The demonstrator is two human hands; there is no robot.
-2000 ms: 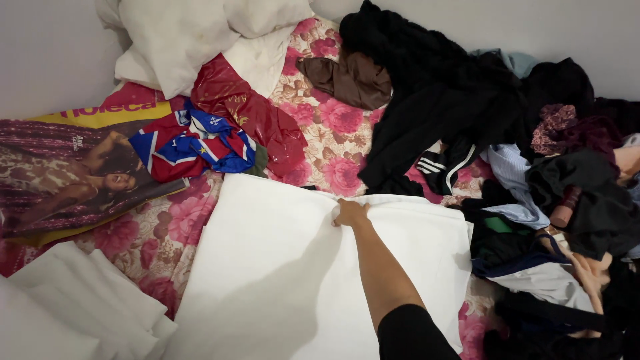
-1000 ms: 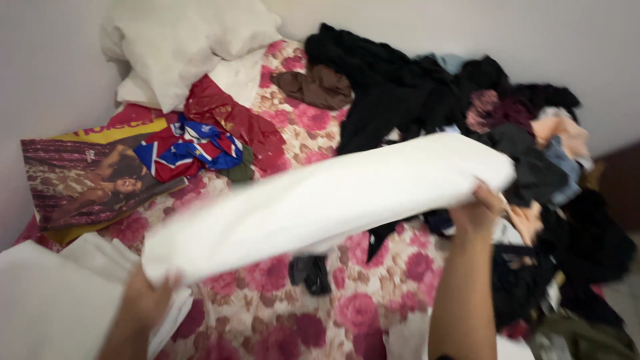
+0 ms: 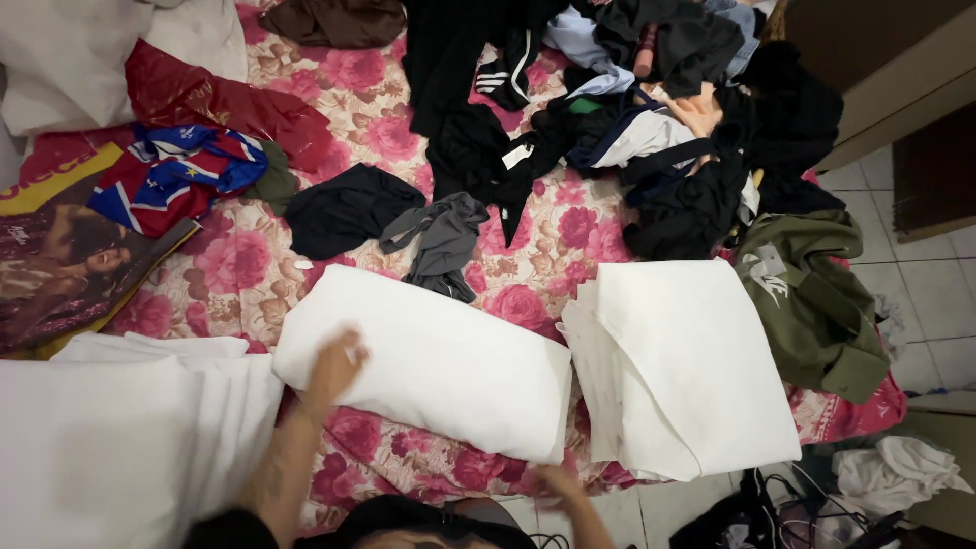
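Observation:
A long folded white cloth (image 3: 435,358) lies at a slant on the floral bedspread (image 3: 236,263). My left hand (image 3: 339,366), somewhat blurred, is over its left end with fingers partly curled; whether it touches the cloth is unclear. Just below the cloth's lower right corner is my right hand (image 3: 555,482), also blurred, apparently holding nothing. To the right rests a stack of folded white cloth (image 3: 686,366), its layers showing at the left edge. Another pile of folded white cloth (image 3: 114,427) fills the lower left.
Dark clothes (image 3: 488,152) lie heaped beyond the cloth, with a grey garment (image 3: 446,236) nearest. An olive Nike garment (image 3: 812,297) is at the bed's right edge. A printed bag (image 3: 69,259) and a red plastic bag (image 3: 229,107) lie left. Cables and cloth are on the tiled floor (image 3: 900,282).
The long folded white cloth, held up between both hands a second ago, now lies on the bedspread. My right hand has come off it. The view has tilted down.

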